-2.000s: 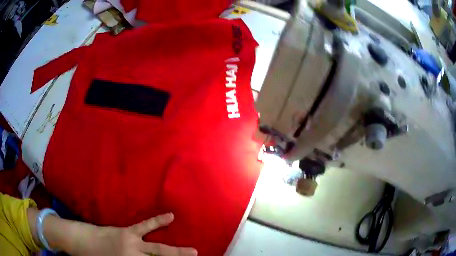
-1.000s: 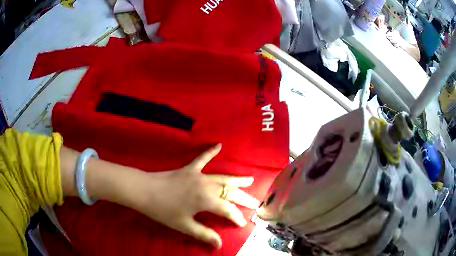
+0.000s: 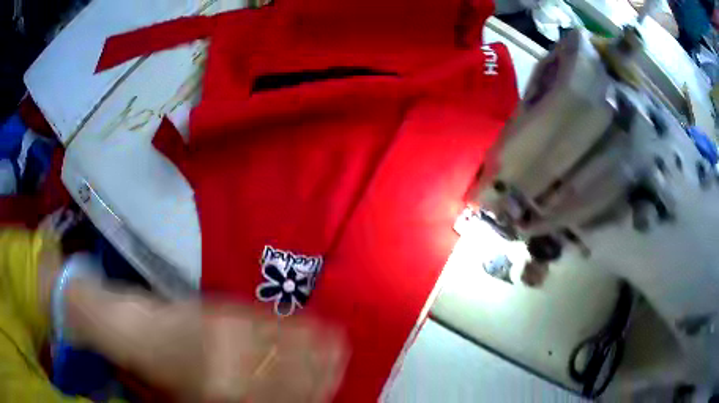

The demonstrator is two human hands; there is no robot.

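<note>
A red garment panel (image 3: 315, 181) covers the middle of the table, its right edge under the presser foot (image 3: 471, 220) in bright light. A black strip (image 3: 323, 77) partly folded over, part of white lettering (image 3: 489, 60) and a black-and-white flower motif (image 3: 285, 283) show on it. The cream-white sewing machine head (image 3: 552, 134) stands at right. My left hand (image 3: 272, 358), blurred, is over the lower part of the panel; its fingers are too smeared to tell whether they hold cloth. My right hand is not in view.
Black-handled scissors (image 3: 601, 346) lie on the machine bed at lower right. A narrow red strip (image 3: 150, 43) reaches out to the upper left over the white table (image 3: 142, 189). Blue and dark cloth lies at the far left. Ruler marks run along the table's near edge.
My left hand has moved back, down and left, from near the needle. The red cloth has shifted and folded, with the black strip narrower; the flower motif now shows. The view has swung.
</note>
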